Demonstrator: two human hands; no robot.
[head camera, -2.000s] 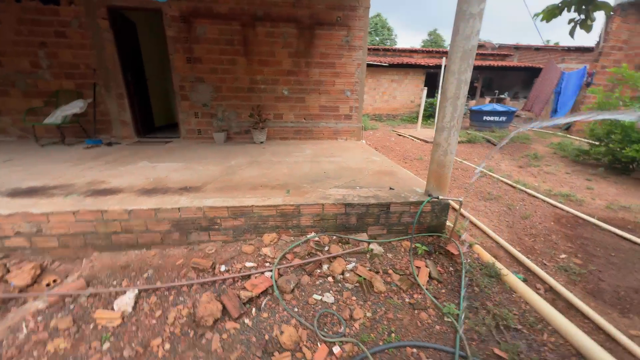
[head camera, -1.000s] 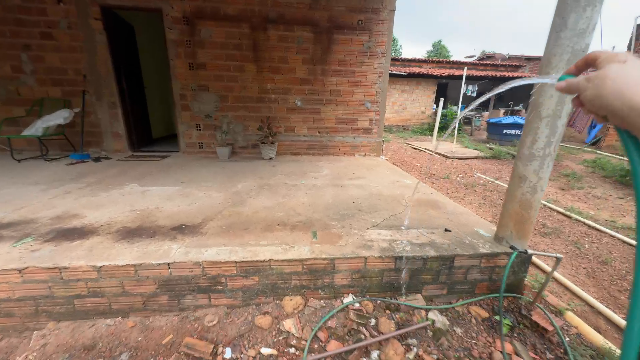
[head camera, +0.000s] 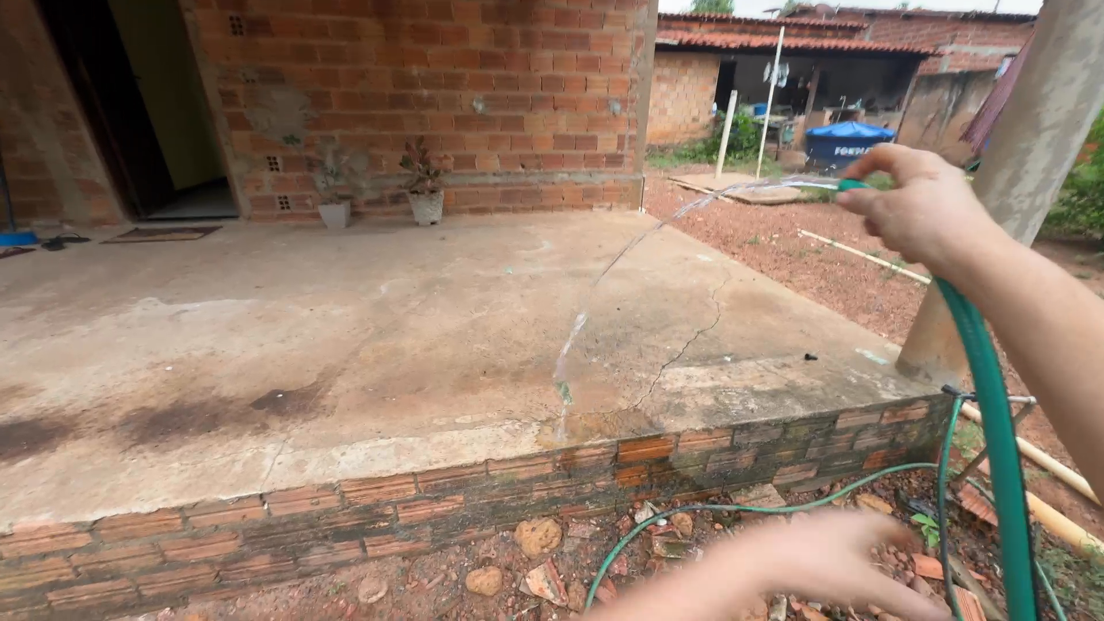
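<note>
My right hand (head camera: 927, 203) grips the end of a green garden hose (head camera: 987, 388) at the upper right. Water (head camera: 638, 237) arcs leftward from the hose's mouth and falls on the front edge of the concrete porch floor (head camera: 448, 319), where a wet patch shows. Below the hose, at the bottom right, my left hand (head camera: 828, 556) is blurred, its fingers apart, with nothing seen in it. The hose hangs past it on the right, and a thinner-looking green length lies over the rubble below the porch's brick edge (head camera: 517, 483).
A round concrete post (head camera: 1026, 129) stands at the porch corner, near a pipe fitting (head camera: 992, 398). Two potted plants (head camera: 426, 207) stand by the brick wall, right of an open doorway (head camera: 164, 112). Broken bricks and stones (head camera: 539, 536) lie below the porch. Pipes and a blue water tank (head camera: 849, 145) are at the right.
My right hand and the hose came into view at the right and are now farther left in view. The water now lands on the porch edge. My left hand has newly appeared at the bottom.
</note>
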